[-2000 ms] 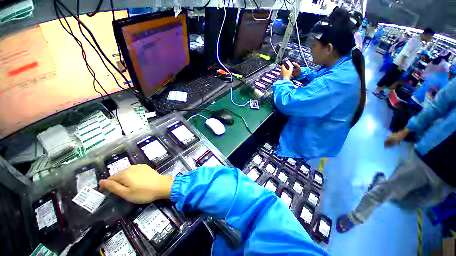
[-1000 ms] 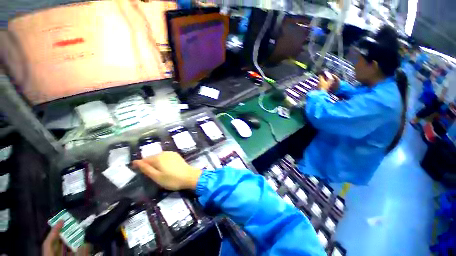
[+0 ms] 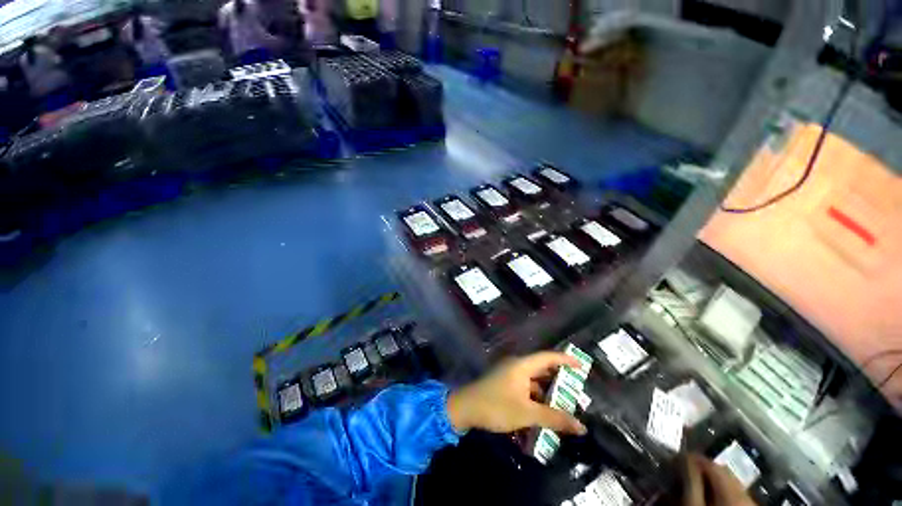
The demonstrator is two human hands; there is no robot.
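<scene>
My left hand [image 3: 514, 395], in a blue sleeve, holds a white label strip with green bands [image 3: 564, 403] between thumb and fingers, above the tray's left end. My right hand [image 3: 707, 482] is blurred and cut off by the bottom edge at lower right; its grip is unclear. A white label [image 3: 665, 419] lies tilted just above its fingers, overlapping a unit's label. A black drive unit with a white label [image 3: 625, 351] sits in the near tray beyond my left hand. More units show at the bottom edge.
Stacked filled trays [image 3: 524, 232] stand left of the metal post [image 3: 737, 148]. More units [image 3: 324, 379] lie lower left by yellow-black floor tape. Spare label sheets [image 3: 776, 385], a label stack [image 3: 730, 318] and a bright orange screen [image 3: 821, 237] are at right. People stand far back.
The view has swung left, bringing the stacked trays and floor into sight. My left hand, at the lower left edge before, now shows with the strip over the tray. My right hand is now mostly out of frame.
</scene>
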